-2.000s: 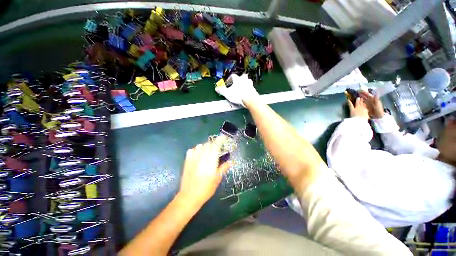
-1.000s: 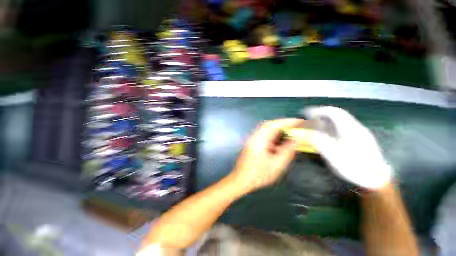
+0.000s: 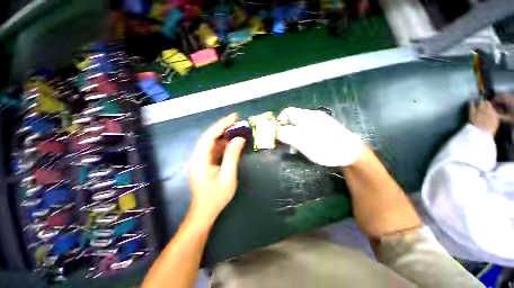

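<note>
My bare left hand (image 3: 214, 169) holds a dark watch body (image 3: 239, 131) between thumb and fingers, over the middle of the green bench. My right hand (image 3: 324, 136), in a white glove, holds a yellow binder clip (image 3: 264, 130) by its handle side. The clip is close beside the right edge of the watch body; whether they touch I cannot tell. A small dark thing (image 3: 325, 110) shows partly behind the glove. The holding tray (image 3: 155, 185) at the left carries two rows of clamped units with coloured clips and silver wires.
A loose clip pile (image 3: 225, 22) lies beyond the pale metal strip (image 3: 225, 99). Yellow, pink and blue clips lie at its near side. At the right, a person in white sleeves (image 3: 470, 185) holds a dark strip with yellow-orange edges (image 3: 481, 70).
My hands have moved apart, showing the watch body in the left and the yellow clip in the right. The view has swung right, bringing the neighbour's hands back in.
</note>
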